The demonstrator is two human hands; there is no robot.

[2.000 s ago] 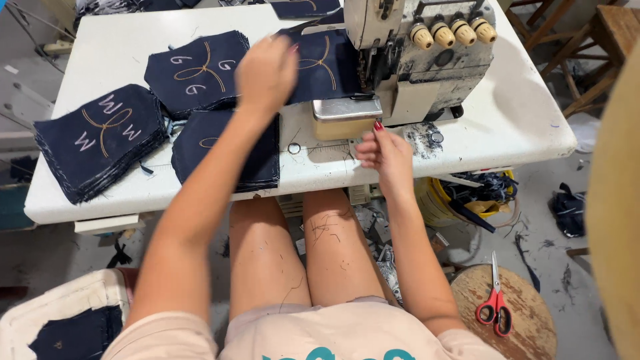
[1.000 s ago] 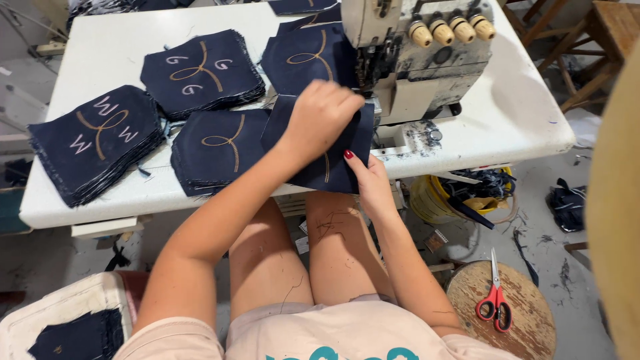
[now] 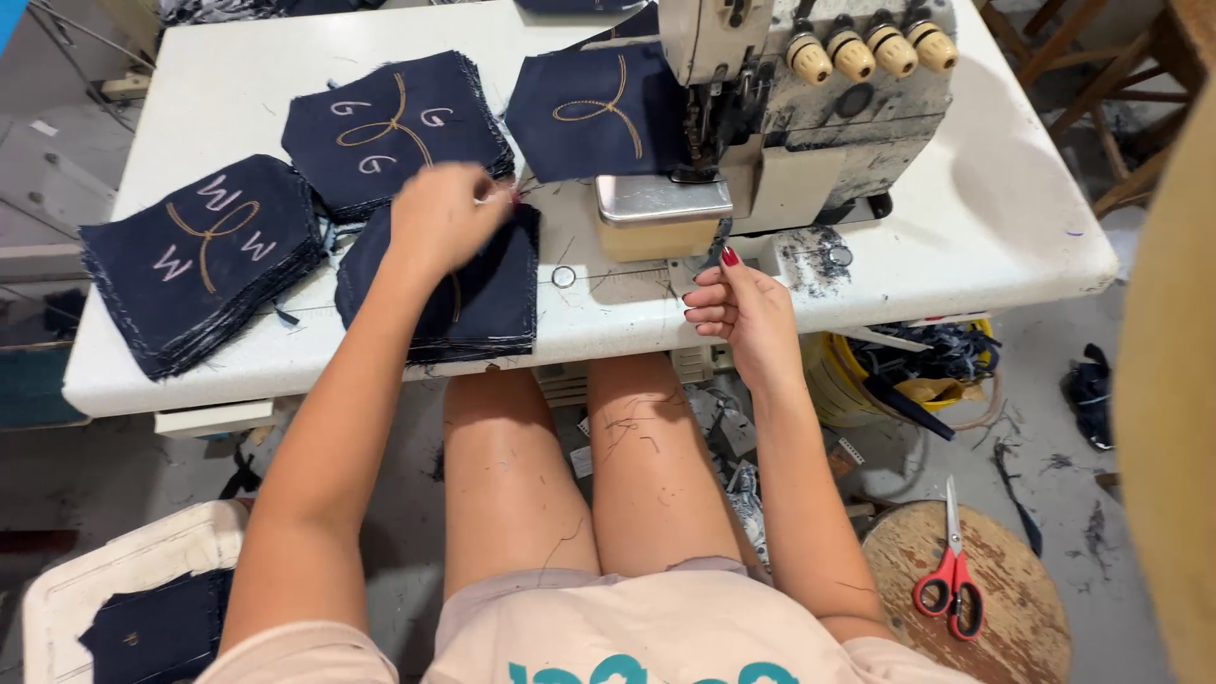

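Note:
My left hand (image 3: 448, 217), slightly blurred, is over the upper edge of a stack of dark denim pocket pieces (image 3: 489, 304); whether its fingers hold anything is unclear. My right hand (image 3: 736, 304) is just right of the metal-topped plate of an overlock sewing machine (image 3: 665, 199), thumb and forefinger close to a small dark scrap (image 3: 720, 237). Left of the needle area, a dark denim pocket piece with a stitched loop (image 3: 598, 119) lies flat. Two more stacks of pocket pieces lie to the left, one chalk-marked G (image 3: 380, 152), one marked M (image 3: 204, 256).
Red-handled scissors (image 3: 952, 579) lie on a round wooden stool (image 3: 1026, 617) at lower right. A yellow bucket of fabric scraps (image 3: 836, 394) stands below the white table (image 3: 380, 380). At lower left is a white container (image 3: 57, 608) with denim pieces. Lint dots the table beside the machine.
My left hand has moved left from the denim piece in front of the machine to the nearby stack. That piece no longer lies there, and my right hand is now beside the machine's plate.

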